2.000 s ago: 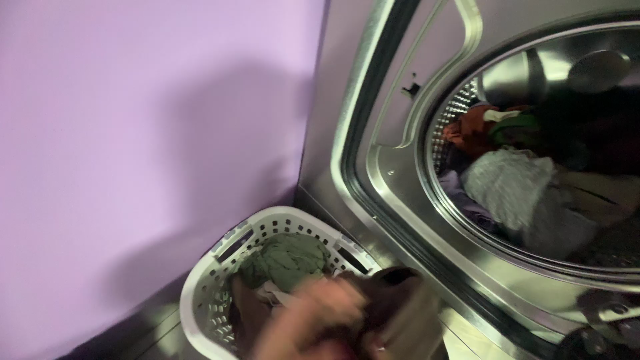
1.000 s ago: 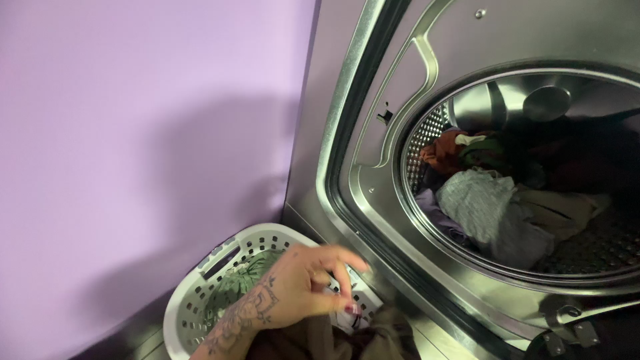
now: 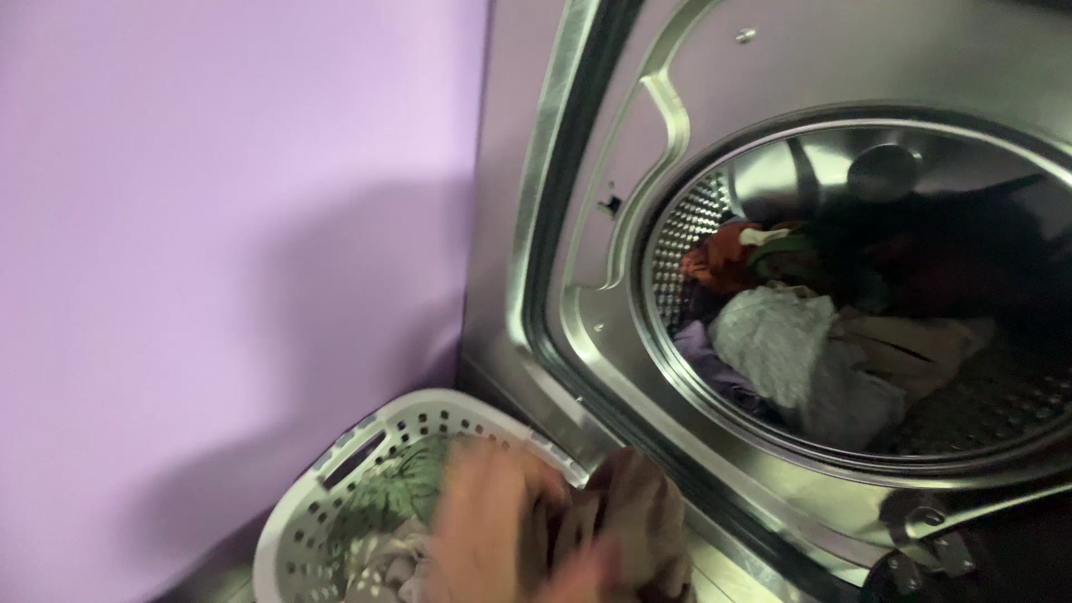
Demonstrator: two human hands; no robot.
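My left hand (image 3: 481, 519) is a motion blur at the bottom, over the right part of a white plastic laundry basket (image 3: 280, 532). It is against or just beside a bunched brown garment (image 3: 649, 515); its fingers cannot be made out. Low beside it, a blurred pinkish part of my right hand (image 3: 586, 574) shows at the brown garment and appears to hold it. The rest of that hand is hidden. In the basket lie a green patterned cloth (image 3: 402, 481) and a pale dotted cloth (image 3: 389, 557).
At the right, an open front-loading machine's steel drum (image 3: 691, 209) holds a grey garment (image 3: 775, 343), a tan one (image 3: 913, 347), a rust-orange one (image 3: 720, 255) and a purple one (image 3: 703, 352). A purple wall (image 3: 209, 209) stands on the left. A dark hinge (image 3: 930, 553) sits at lower right.
One second ago my left hand showed clearly, with bent fingers and a tattooed forearm, over the basket; now it is blurred. The brown garment has come up higher beside it.
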